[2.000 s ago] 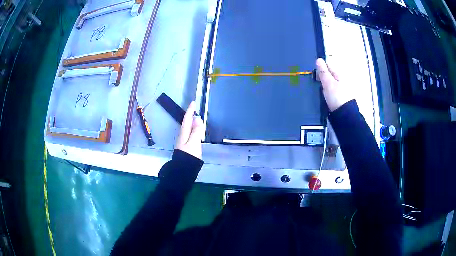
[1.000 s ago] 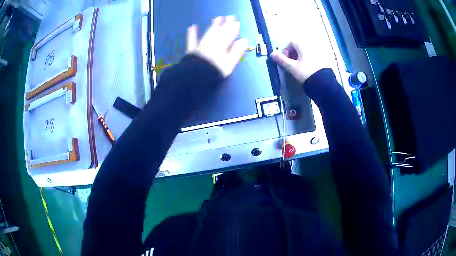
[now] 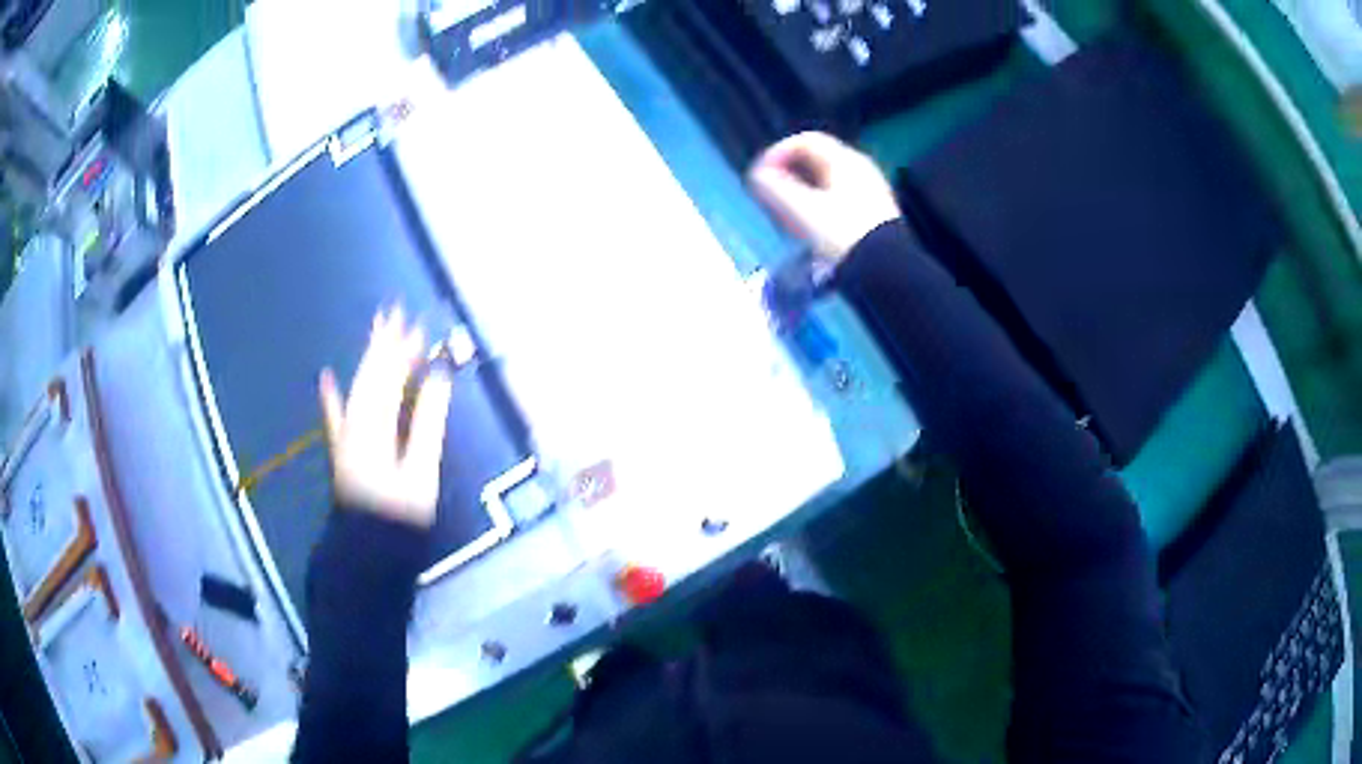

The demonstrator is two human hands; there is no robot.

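Observation:
The dark grey display panel [image 3: 291, 261] with white border lines lies on the white machine table. A thin orange flex cable [image 3: 284, 461] runs across it; a small pale connector [image 3: 453, 349] shows at its right end. My left hand [image 3: 392, 426] is over the panel on the cable, fingers spread, slightly blurred; whether it touches the panel I cannot tell. My right hand [image 3: 819, 187] is off the panel to the right, above the side bench edge, fingers curled together. Whether it holds a small part I cannot tell.
A black foam mat with small silver-white parts [image 3: 851, 38] is at the top. A large black mat [image 3: 1098, 224] lies at the right. A red emergency stop [image 3: 642, 582] is on the front edge. A screwdriver [image 3: 220, 666], black block [image 3: 229, 597] and cover plates [image 3: 93, 672] are at left.
The view has turned to the right. My right hand has left the panel's right edge and moved out toward the side bench. My left hand stays over the panel.

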